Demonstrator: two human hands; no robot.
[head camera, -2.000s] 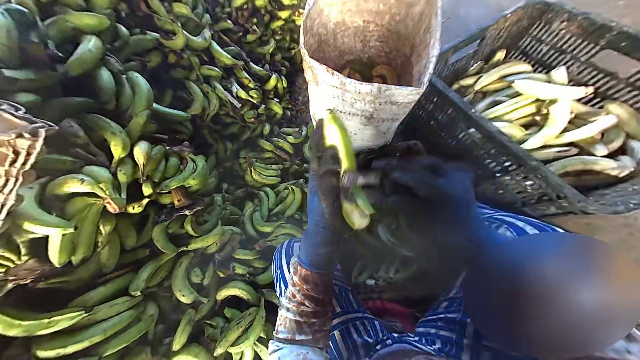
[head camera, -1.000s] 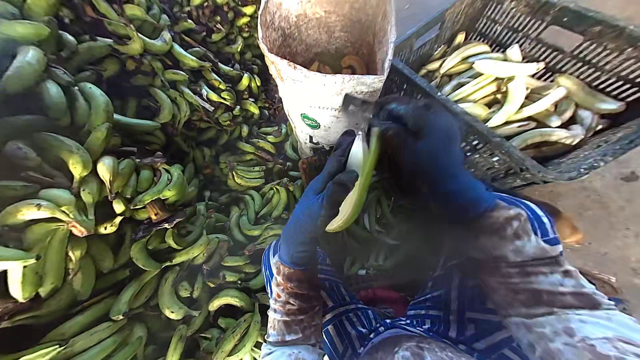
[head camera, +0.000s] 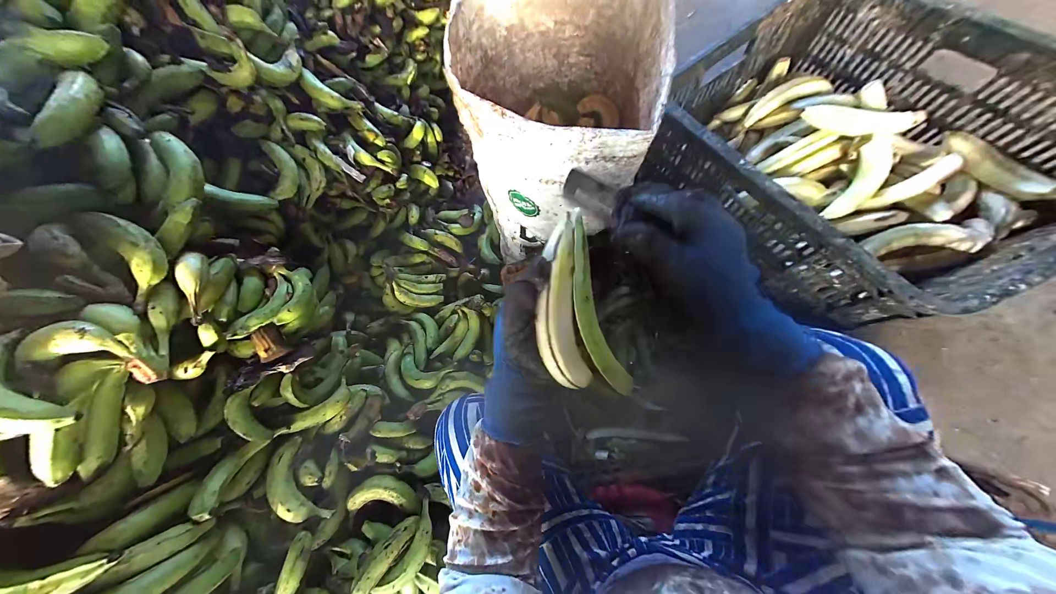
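My left hand (head camera: 520, 355), in a blue and dark glove, holds a partly peeled green plantain (head camera: 563, 313) upright in front of my lap. A strip of green peel (head camera: 596, 313) stands away from its pale flesh on the right side. My right hand (head camera: 685, 239), gloved alike, is closed on a knife with a short, flat metal blade (head camera: 587, 191), whose tip points left just above the top of the plantain. The knife's handle is hidden in my fingers.
A tall, dirty white bucket (head camera: 553, 157) with some pieces inside stands just ahead. At the right, a black plastic crate (head camera: 792, 223) holds peeled plantains (head camera: 866, 165). Heaped green plantain bunches (head camera: 223, 297) fill the left side. Concrete floor (head camera: 982, 363) shows at the right.
One second ago the green peel lay close along the plantain; now a strip stands apart and more pale flesh shows. The right hand with the blade has stayed near the plantain's top.
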